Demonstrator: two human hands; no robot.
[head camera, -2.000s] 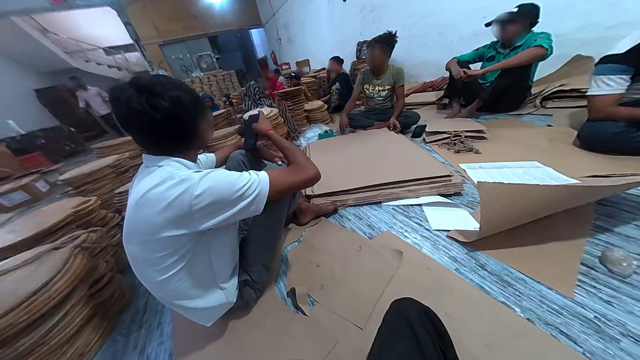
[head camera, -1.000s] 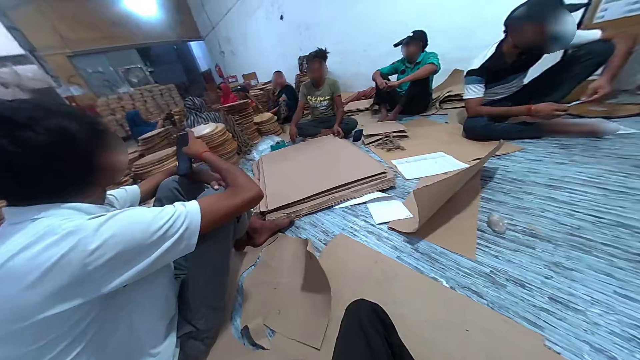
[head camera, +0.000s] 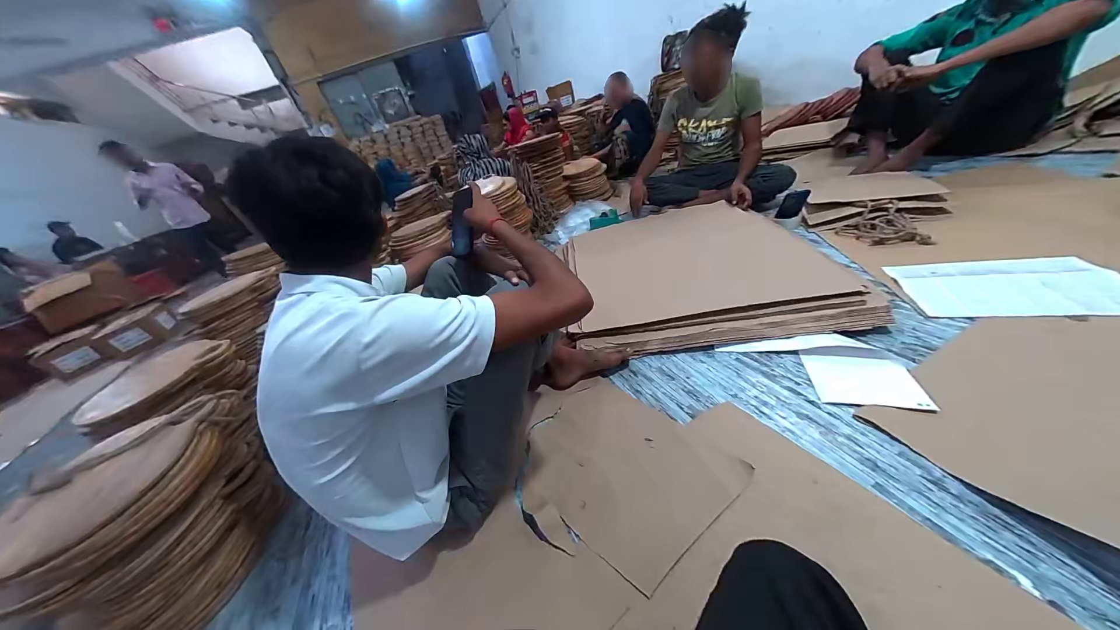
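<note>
Neither my left hand nor my right hand shows in the head view; only my knee in dark cloth (head camera: 779, 591) rises at the bottom edge. Around it, flat brown paperboard sheets (head camera: 840, 534) lie on the floor, one torn sheet (head camera: 612, 481) on top. Beyond them stands a stack of large brown sheets (head camera: 717, 267). White papers (head camera: 862, 376) lie beside that stack, and a larger white sheet (head camera: 1015, 287) rests farther right on brown board. Close on my left, a person in a white shirt (head camera: 376, 394) sits and holds a dark phone (head camera: 462, 223).
Tall stacks of round, flat brown pieces (head camera: 131, 525) stand at the left, with cardboard boxes (head camera: 131, 332) behind. A person in an olive T-shirt (head camera: 713, 122) sits behind the sheet stack, and one in green (head camera: 989, 79) at the right. A rope bundle (head camera: 888, 226) lies on sheets between them.
The view has swung left since one second ago, so the seated person at the far right has left it. The person in white still holds the phone.
</note>
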